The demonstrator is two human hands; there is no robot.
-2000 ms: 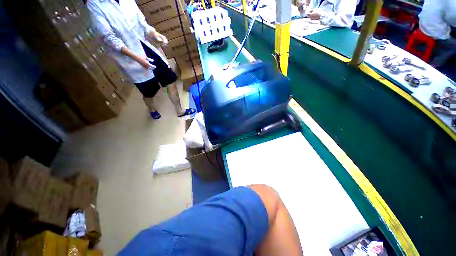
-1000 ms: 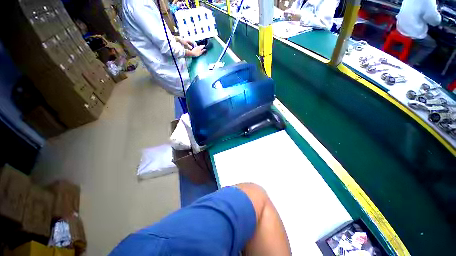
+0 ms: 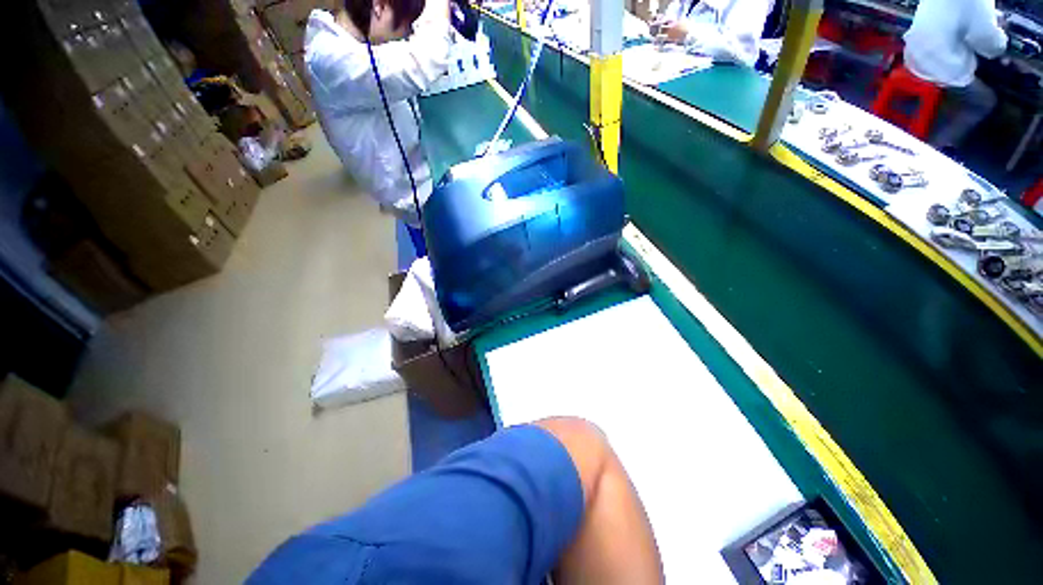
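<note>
A blue-sleeved arm of mine reaches in from the bottom edge over the white work mat (image 3: 641, 400); its hand is cut off by the picture's lower edge. My other hand is out of the picture. A bulky dark-blue machine (image 3: 520, 234), perhaps a label printer, stands at the far end of the mat. A dark handheld device (image 3: 600, 283) lies beside its base. A black small parts tray (image 3: 738, 558) with jumbled white and silver pieces sits at the mat's near right corner.
A yellow-edged green conveyor (image 3: 732, 251) runs along the right. Watches (image 3: 898, 177) lie on white sheets beyond it. A person in white (image 3: 372, 103) bends at the bench's far end. An open carton (image 3: 435, 377) and white pack (image 3: 358, 368) are below left. Cartons (image 3: 149, 149) are stacked left.
The view has turned right since the oldest frame. The person in white has come to the bench, then bent forward with hands raised near the white slotted rack. My arm holds nearly the same pose.
</note>
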